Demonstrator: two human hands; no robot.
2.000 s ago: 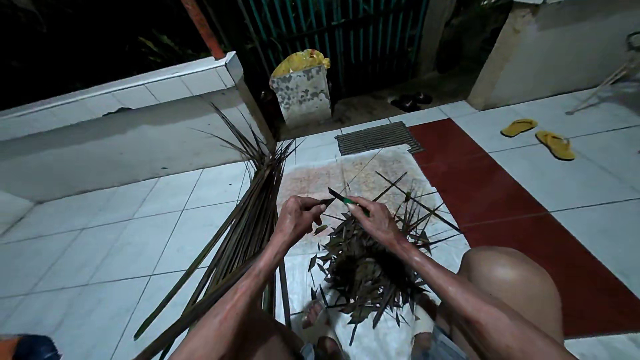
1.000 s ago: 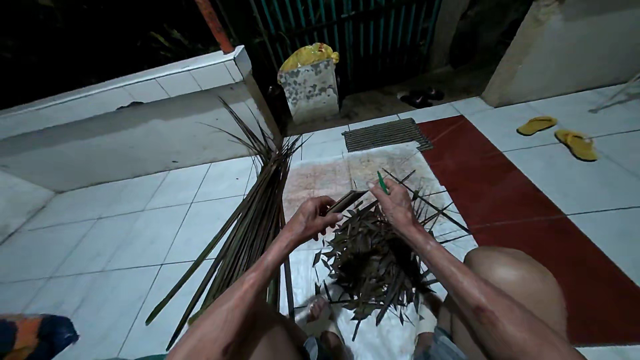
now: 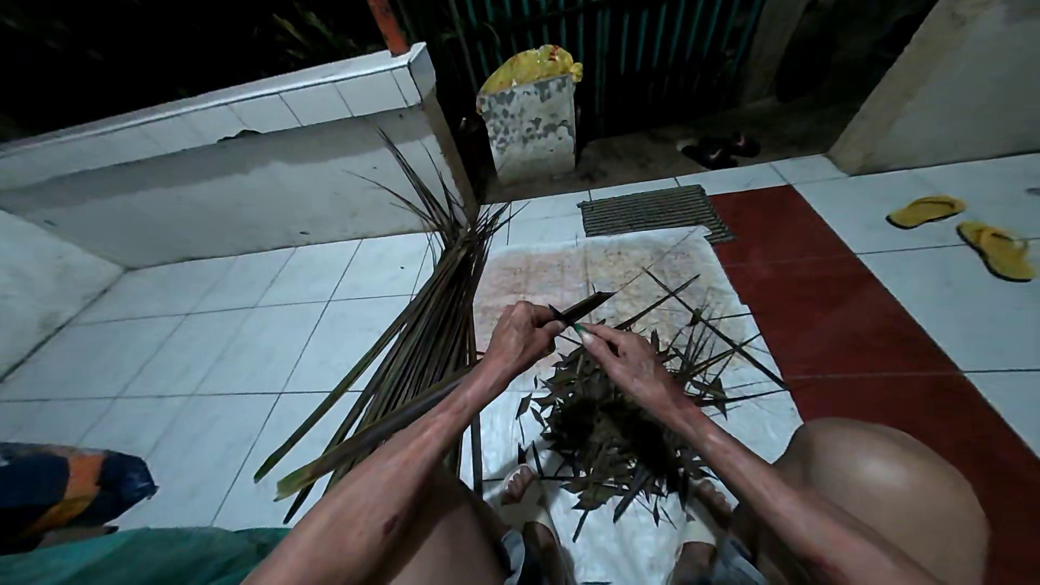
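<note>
My left hand (image 3: 524, 335) grips a dark strip of palm leaf (image 3: 588, 305), whose tip points up and to the right. Against that strip, my right hand (image 3: 624, 357) holds a small knife by its green handle (image 3: 578, 327); the dark blade lies close to my left fingers. Below both hands is a heap of cut dark leaf pieces (image 3: 613, 439), spread on a stained white sheet (image 3: 536, 280). Left of the heap, long palm fronds (image 3: 431, 325) lie in a bundle, partly behind my left forearm.
A ribbed mat (image 3: 650, 210) lies beyond the sheet. Yellow flip-flops (image 3: 998, 249) rest on the tiles at right. A low wall (image 3: 244, 183) runs along the left, and a block with a yellow bag (image 3: 532, 130) stands at the back. A dark blue and orange bundle (image 3: 77, 486) is at lower left.
One second ago my hands were farther apart, with the green-handled knife raised away from the leaf strip. Now the hands are close together and the knife is at the strip.
</note>
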